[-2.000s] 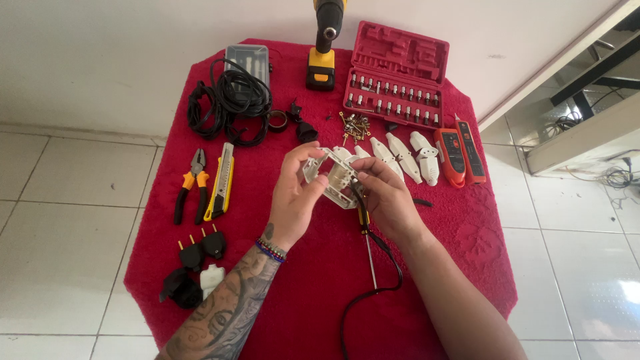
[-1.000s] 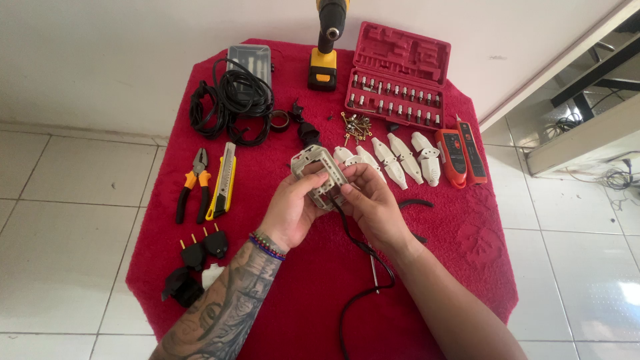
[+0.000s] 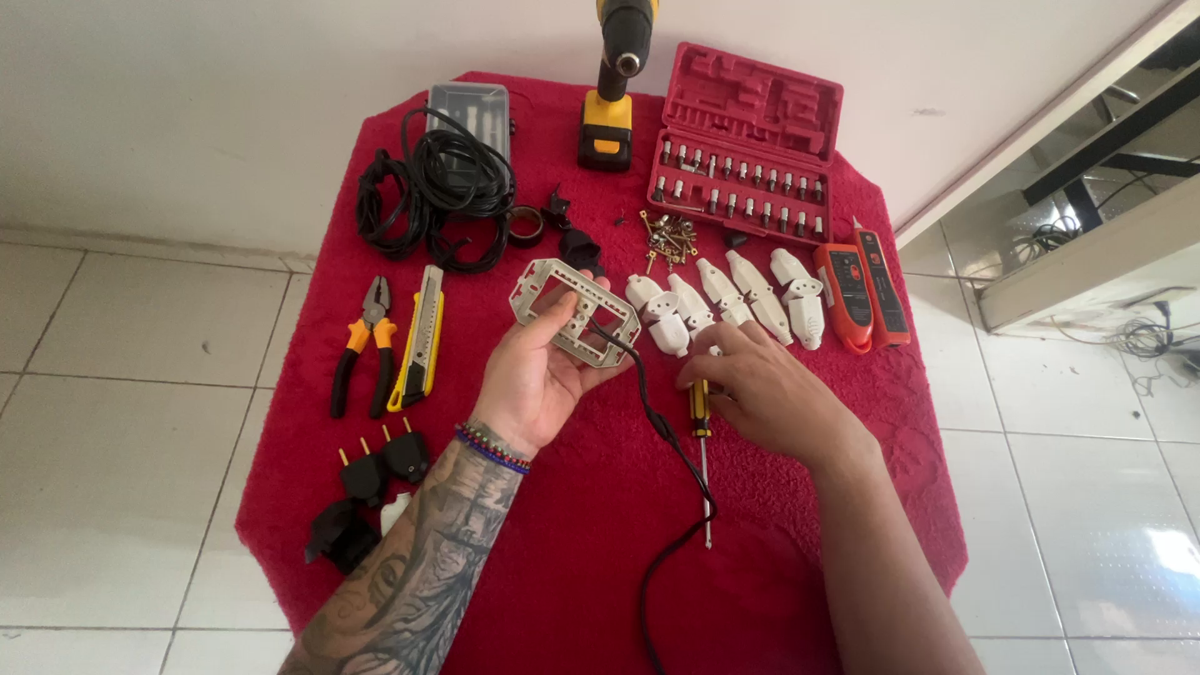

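My left hand (image 3: 539, 375) holds a white plastic outlet mounting frame (image 3: 609, 314) by its lower side, the thumb pressed on a small white module (image 3: 577, 314) set in it. A black cable (image 3: 646, 398) runs from the module down over the cloth. To the right, my right hand (image 3: 741, 375) has its fingers curled at the yellow and black handle of a screwdriver (image 3: 700, 412); the shaft points toward me, and whether the fingers grip it cannot be told. Just above that hand lie several white plastic plugs and connectors (image 3: 757, 295).
On the red cloth (image 3: 750, 591) lie pliers (image 3: 366, 342), a yellow utility knife (image 3: 419, 342), black plugs (image 3: 364, 478), coiled black cable (image 3: 459, 178), loose screws (image 3: 667, 239) and red cable testers (image 3: 847, 295). A cordless drill (image 3: 607, 122) stands beside an open red bit case (image 3: 750, 141).
My right hand has left the mounting frame and moved right, down to the screwdriver handle. My left hand keeps hold of the frame, which now lies flatter with the cable side showing.
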